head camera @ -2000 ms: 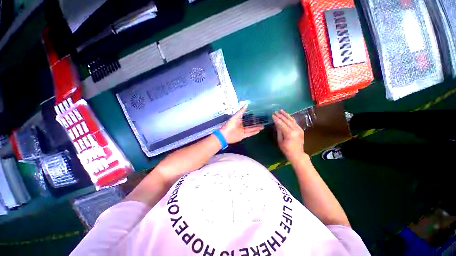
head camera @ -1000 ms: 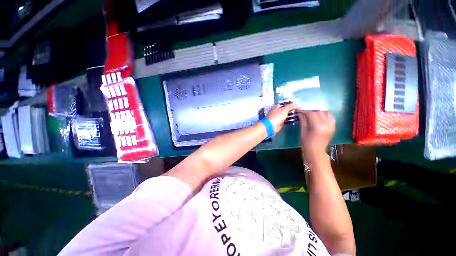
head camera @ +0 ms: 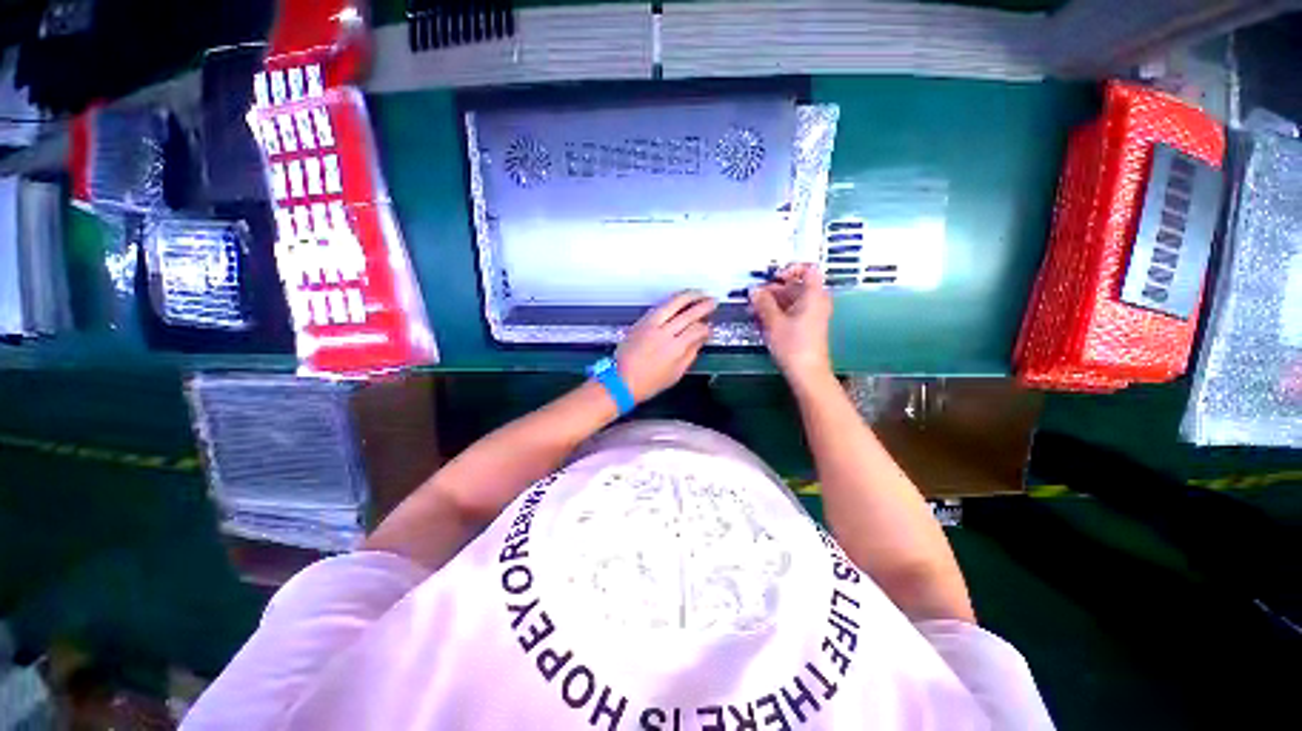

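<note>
The silver-grey laptop bottom cover [head camera: 628,214] lies outer face up on its silvery wrap [head camera: 810,157], with two round vent grilles along its far side. My right hand [head camera: 793,321] is over the cover's near right corner, its fingers pinching a small black strip [head camera: 767,276]. My left hand [head camera: 665,347] is at the cover's near edge, fingertips on the cover; whether it holds anything cannot be made out. The clear sheet with short black strips [head camera: 845,253] lies just right of the cover, beside my right hand.
A red sheet with white rectangles [head camera: 386,271] lies left of the cover. Red bubble bags [head camera: 1092,257] with a grey slotted part stand right, beside clear bubble-wrapped panels [head camera: 1257,314]. A black comb-like strip [head camera: 461,26] is at the back. Open cartons [head camera: 975,436] are below the bench edge.
Both hands have moved left from the strip sheet to the cover's near edge. A black strip now shows in my right fingers. The sheet's dark bars are uncovered. The view has shifted.
</note>
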